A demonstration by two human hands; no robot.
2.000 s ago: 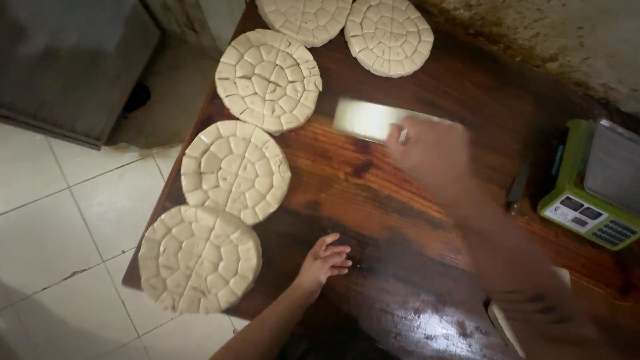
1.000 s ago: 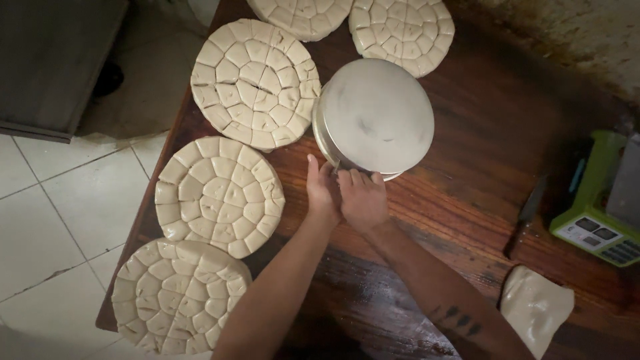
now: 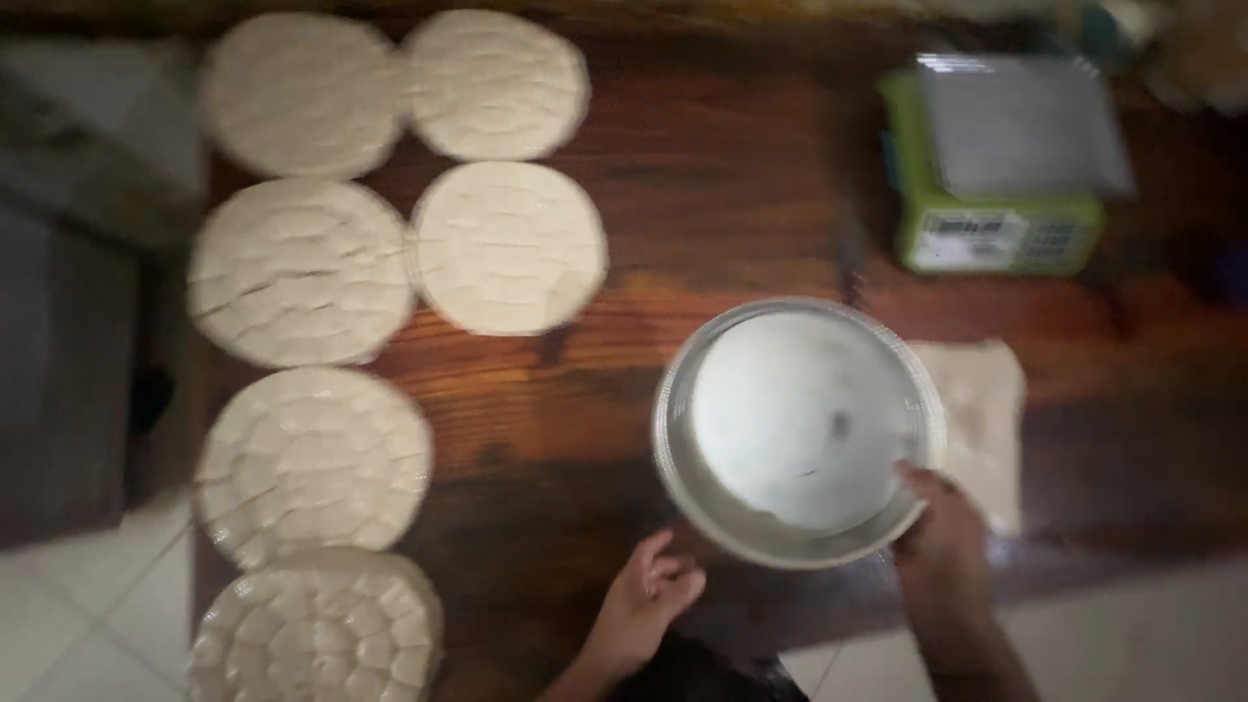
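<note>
My right hand point(image 3: 941, 531) grips the rim of a round metal pan point(image 3: 804, 424), whose inside faces up over the near right of the table. Beside it to the left, my left hand point(image 3: 648, 600) has its fingers loosely curled and apart, and holds nothing. Several round slabs of dough, scored into small pieces, lie in two columns at the left; one point(image 3: 509, 249) stands at the inner column's near end, touching a larger slab point(image 3: 304, 273). A flat piece of dough point(image 3: 980, 429) lies partly hidden behind the pan.
A green digital scale point(image 3: 1004, 166) with a metal plate stands at the far right of the wooden table point(image 3: 721, 195). A dark, blurred thing, perhaps a knife point(image 3: 850, 263), lies left of it. Tiled floor point(image 3: 88, 604) shows past the table's left edge.
The pan, bottom up one second ago, now shows its inside and is farther right. A scored dough round lies where it was. My left hand has come off the pan. The view has turned.
</note>
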